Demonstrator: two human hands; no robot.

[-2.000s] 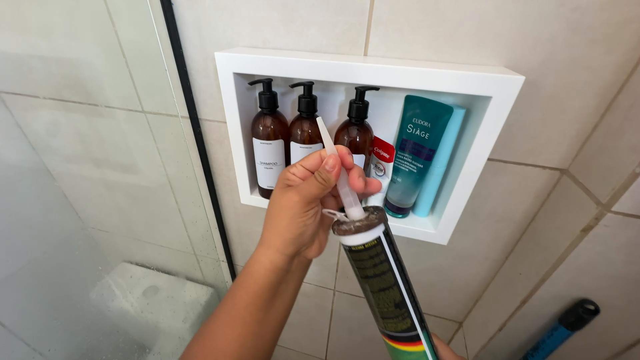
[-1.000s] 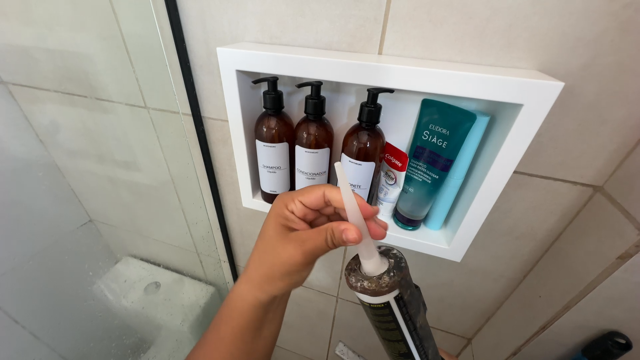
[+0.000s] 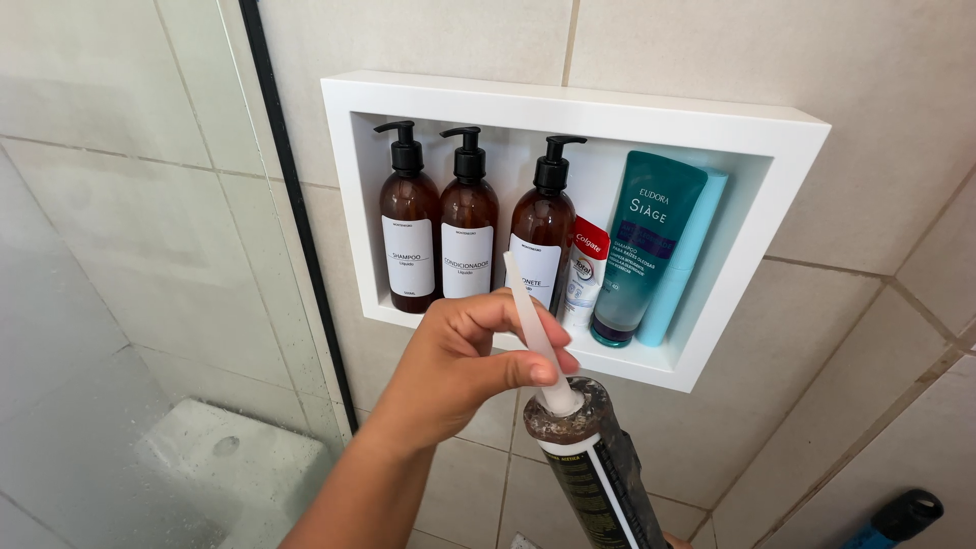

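Note:
My left hand (image 3: 473,358) reaches up from the bottom, its thumb and fingers around the translucent white nozzle (image 3: 534,328) of a sealant cartridge. The nozzle points up and a little left. Its base sits on the cartridge (image 3: 598,488), which lies in a dark, residue-smeared caulking gun (image 3: 568,412). Only a bit of my right hand (image 3: 677,541) shows at the bottom edge, beside the gun's lower part; its fingers and grip are hidden. Behind the nozzle stands a brown pump bottle (image 3: 545,221) in a white wall niche (image 3: 572,95).
Two more brown pump bottles (image 3: 408,206) (image 3: 469,213), a toothpaste tube (image 3: 585,267), a teal shampoo tube (image 3: 648,221) and a light blue item (image 3: 682,267) stand in the niche. Left is a glass panel with a black edge (image 3: 297,198); a black-capped blue object (image 3: 903,518) is at lower right.
The cartridge top has tilted toward the view, and more of the gun around it shows. My left hand stays at the nozzle, with its fingers shifted. The niche looks nearer.

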